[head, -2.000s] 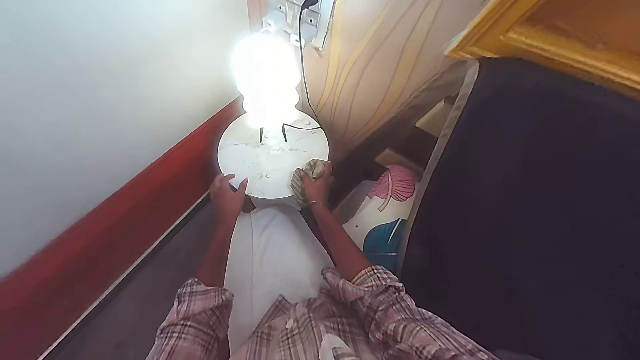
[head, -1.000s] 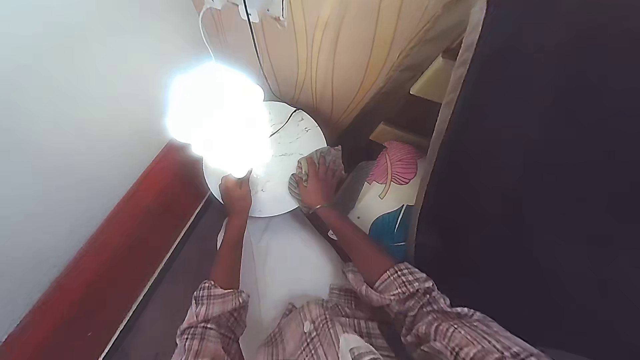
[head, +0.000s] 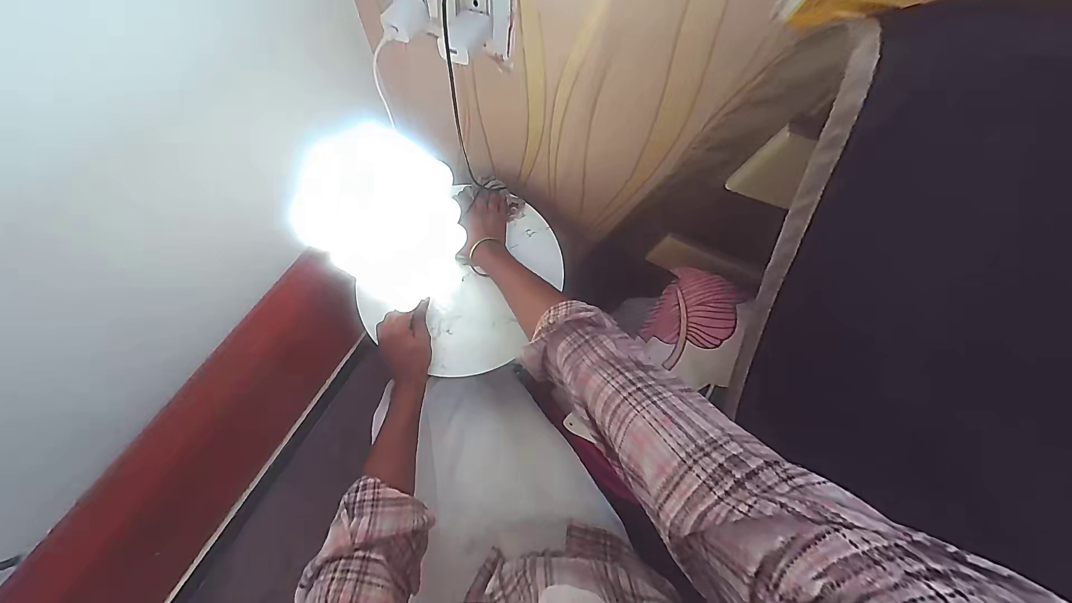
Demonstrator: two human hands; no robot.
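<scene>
A brightly lit lamp (head: 377, 209) stands tilted over the left side of a round white marble-patterned tabletop (head: 486, 335); its glare hides its base. My left hand (head: 405, 342) is at the lamp's lower edge, fingers curled, and seems to hold the lamp there. My right hand (head: 486, 219) presses a crumpled cloth (head: 514, 206) onto the back of the tabletop, just right of the lamp. Most of the cloth is hidden under the hand. A black cable (head: 455, 109) runs down to the tabletop beside the cloth.
White plugs (head: 405, 20) sit in a wall socket behind the table. A wall with a red skirting band (head: 209, 419) borders the left. To the right are a pink leaf-shaped pattern (head: 699, 308) on fabric and a large dark panel (head: 913, 251) with a pale edge.
My right hand has moved with the cloth from the tabletop's near right side to its back. The lamp, upright at the back two seconds ago, is now tilted to the left, with my left hand at it.
</scene>
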